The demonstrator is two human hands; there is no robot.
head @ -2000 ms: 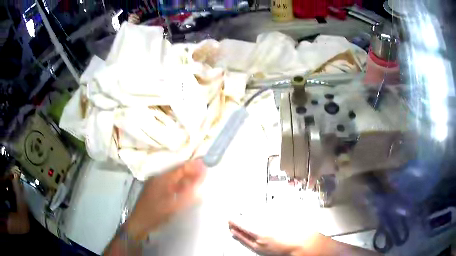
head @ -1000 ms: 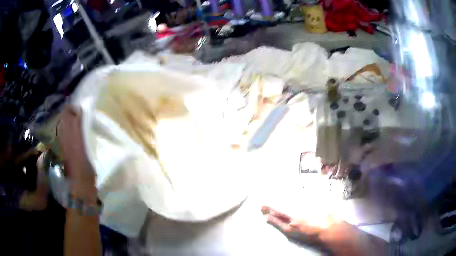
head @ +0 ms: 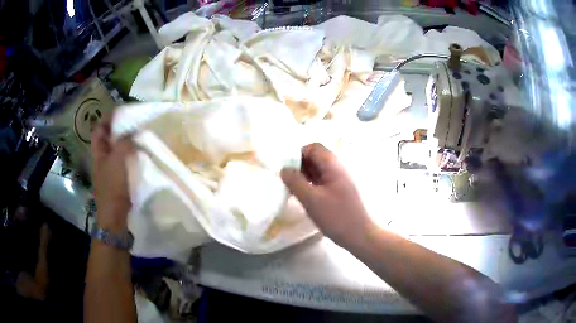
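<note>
A cream-white garment piece hangs in loose folds between my hands, over the table's front left part. My left hand, with a metal watch band on the wrist, holds its left edge. My right hand pinches its right edge between thumb and fingers; the fingertips are partly hidden by the cloth. The sewing machine head stands right of my right hand. The needle area is lost in glare, and no cloth can be made out there.
A heap of cream pieces lies behind the held piece. The grey-blue LED lamp hangs on a bent arm left of the machine head. Shears with dark loop handles lie at the right. A ruler scale runs along the front edge.
My right hand has moved from beside the needle area up and left onto the piece's right edge. My left hand still holds the left edge. The view has shifted.
</note>
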